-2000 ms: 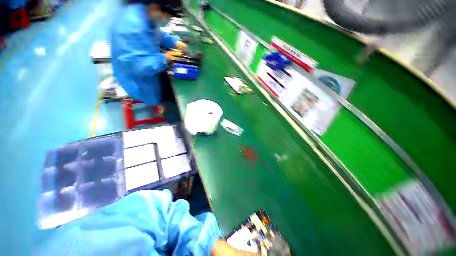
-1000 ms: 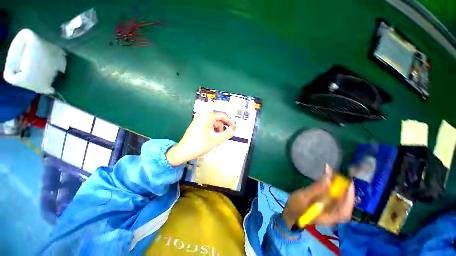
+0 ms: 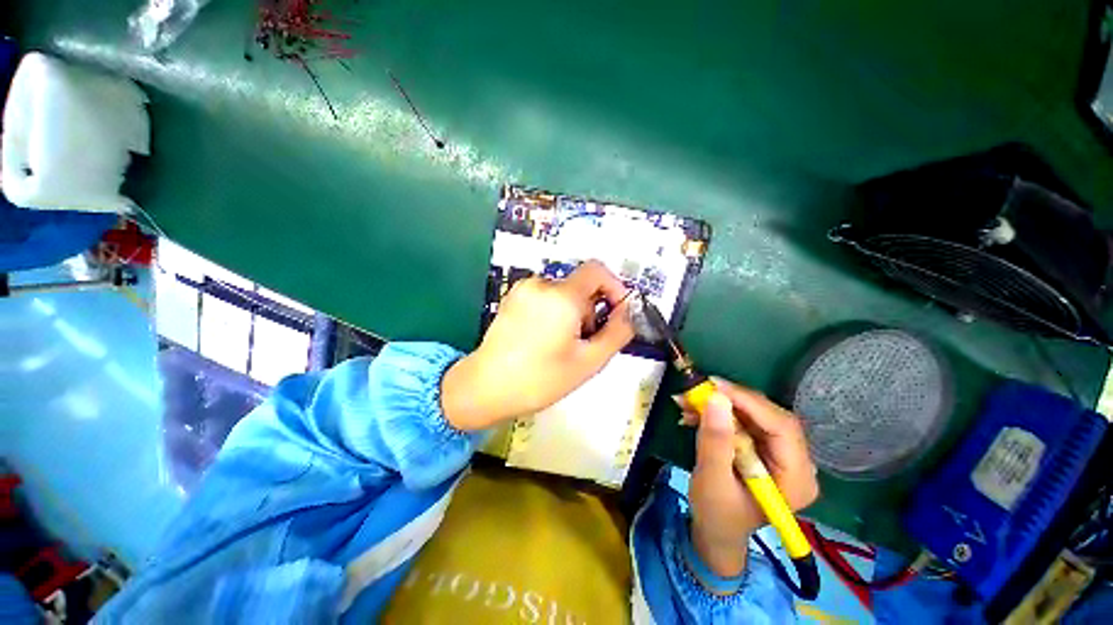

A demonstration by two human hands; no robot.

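Observation:
The open tablet unit lies on the green bench in front of me, its circuit board at the far end and a pale battery at the near end. My left hand is over the board, thumb and fingers pinched at something too small to tell. My right hand holds the soldering iron by its yellow handle. The iron's tip points at the board close to my left fingertips, with a little smoke or blur there.
Red-and-black wired parts lie at the top left, beside a clear bag. A white roll stands at the left edge above a parts tray. At right are a black fan, a grey perforated disc and a blue soldering station.
The iron has moved left from beside the tablet to the board, its tip now by my left fingers. My left hand has moved slightly right. The view has shifted.

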